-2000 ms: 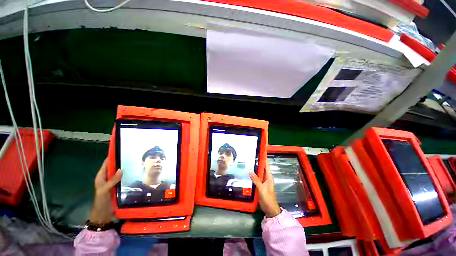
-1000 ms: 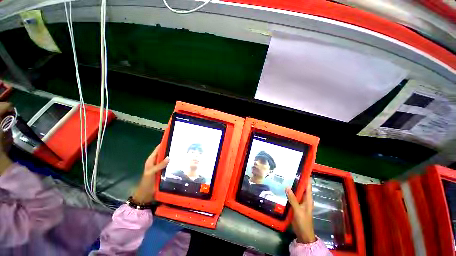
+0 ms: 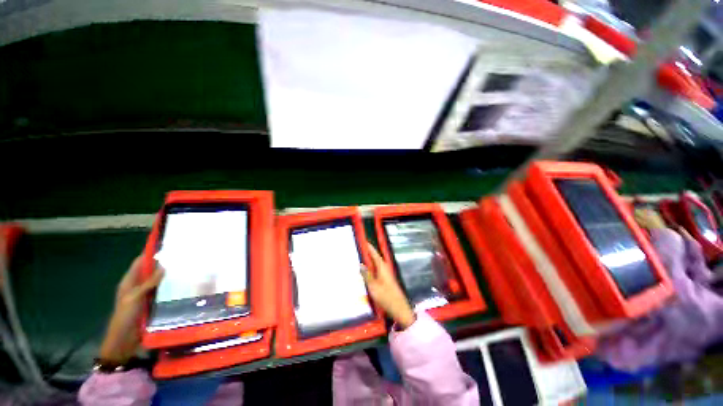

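A tablet [image 3: 202, 266] with a bright, nearly white screen and a small orange button sits in a red foam tray [image 3: 263, 262], on top of another filled tray. My left hand [image 3: 131, 305] grips this tray's left edge, thumb at the tablet's edge. A second tablet [image 3: 329, 277] with a white screen lies in its red tray just right of it. My right hand [image 3: 388, 292] is at that tray's right edge, fingers on the frame. A third tablet [image 3: 422, 262] with a dark, reflecting screen lies in a red tray to the right.
A leaning stack of red trays with a white layer [image 3: 541, 262] stands at right, a dark tablet [image 3: 609, 238] on top. A white tray [image 3: 555, 373] with dark panels is below it. A blank white sheet [image 3: 357, 79] and printed sheet [image 3: 523, 103] hang behind. Another person's pink sleeve [image 3: 670, 277] is at far right.
The view has swung right. The camera pictures with a person have given way to nearly white screens. The right-hand tray now lies lower and straighter, apart from the left one's raised level.
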